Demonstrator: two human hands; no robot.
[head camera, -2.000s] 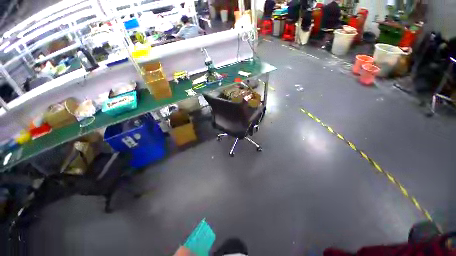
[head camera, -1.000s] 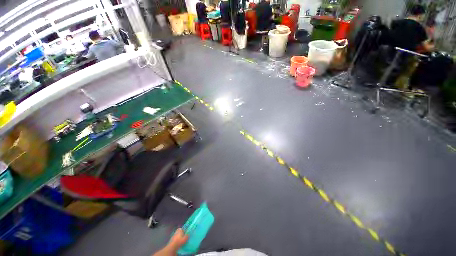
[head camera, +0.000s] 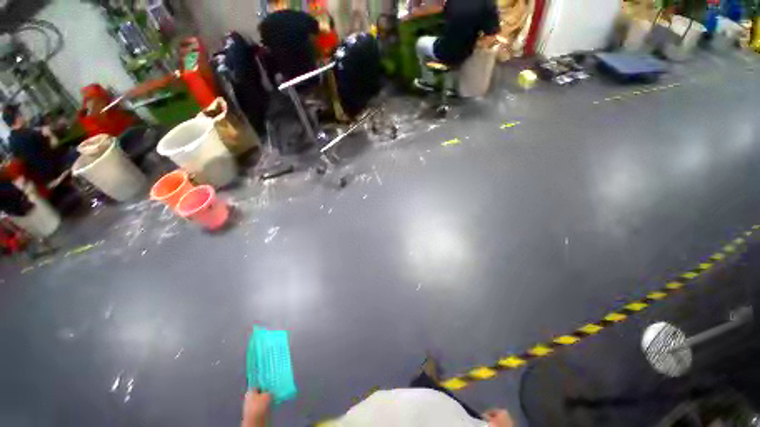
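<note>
A turquoise perforated plastic basket (head camera: 272, 364) hangs tilted at the lower centre-left of the view, above the grey floor. My left hand (head camera: 257, 408) grips its lower edge; the hand is cut off by the bottom of the picture. The basket's inside is mostly turned away, so I cannot tell if it holds anything. My right hand (head camera: 498, 418) shows only in part at the bottom edge, right of my light-coloured clothing; its fingers are too small and cut off to read.
Yellow-black tape (head camera: 567, 339) crosses the floor at the right. A round white fan (head camera: 667, 349) stands at the lower right. Orange (head camera: 172, 190) and pink (head camera: 202, 208) buckets stand by large white bins (head camera: 200, 150) at the left. Several people sit at machines along the back.
The view has swung right, away from the green bench and chair, which are out of sight. The basket stays in my left hand and shows further left. Part of my right hand has appeared.
</note>
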